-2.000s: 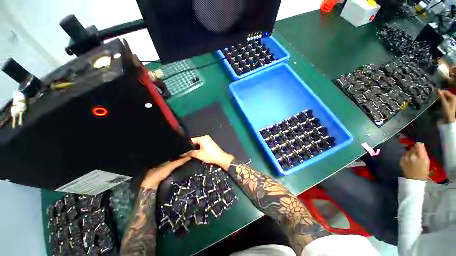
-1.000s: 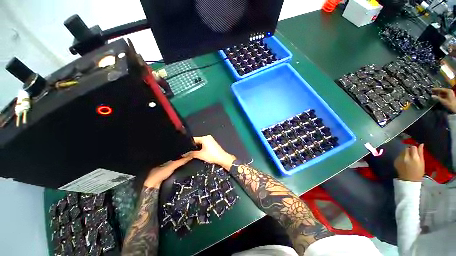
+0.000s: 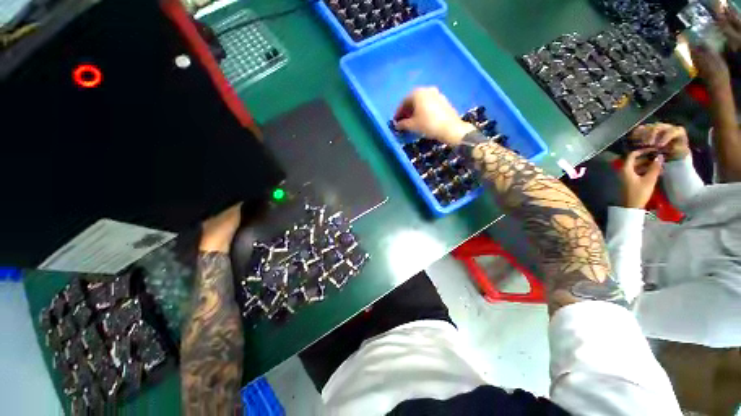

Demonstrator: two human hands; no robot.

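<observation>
My right hand (image 3: 431,114) is over the left side of the blue tray (image 3: 418,61), its fingertips closed on a small black module (image 3: 400,124) above the rows of modules (image 3: 445,175). My left hand (image 3: 221,227) reaches under the edge of the black machine (image 3: 122,122); its fingers are hidden. A green light (image 3: 279,194) glows at the machine's edge, and a red ring (image 3: 87,75) glows on its face. A loose pile of modules (image 3: 305,264) lies on the bench in front of me.
A second blue tray (image 3: 382,31) of modules is behind. A block of modules (image 3: 101,337) lies at the left. A keyboard (image 3: 248,50) and black mat (image 3: 321,154) lie beyond the pile. Other people's hands (image 3: 650,154) and another module block (image 3: 597,77) are at the right.
My right hand has left the machine's edge and moved right to the tray with a module. The green light now shows. The view has shifted, and the monitor has left it.
</observation>
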